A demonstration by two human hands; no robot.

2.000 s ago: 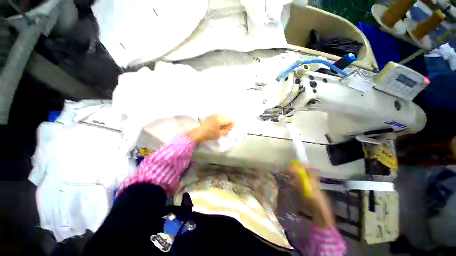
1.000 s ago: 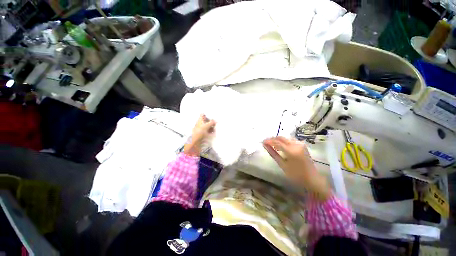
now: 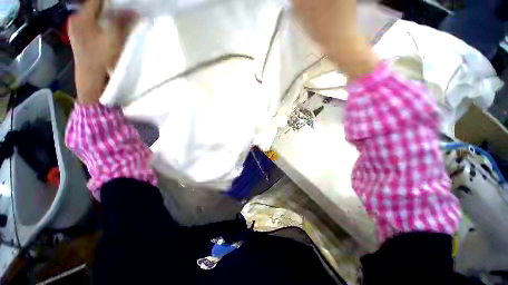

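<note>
A white garment piece (image 3: pixel 195 83) with dark seam lines hangs raised in front of me, blurred at its top. My left hand (image 3: pixel 103 39) is at its upper left edge and holds it. My right hand (image 3: pixel 334 33) is at its upper right, cut off by the top of the picture; its fingertips are out of view. The sewing machine head (image 3: pixel 479 189) shows at the far right, partly behind my right sleeve. The pale machine table (image 3: pixel 328 172) runs below my right forearm.
A white cloth heap (image 3: pixel 451 61) lies at the upper right, beside a beige bin (image 3: pixel 482 131). A blue support (image 3: pixel 253 175) shows under the raised cloth. A patterned lap cloth (image 3: pixel 273 216) lies by my lap. A white bin (image 3: pixel 55 167) with dark contents stands at the left.
The view has swung left. Both hands have moved up and apart, lifting a white piece off the work area. The yellow scissors, earlier held in my right hand, were then laid on the table.
</note>
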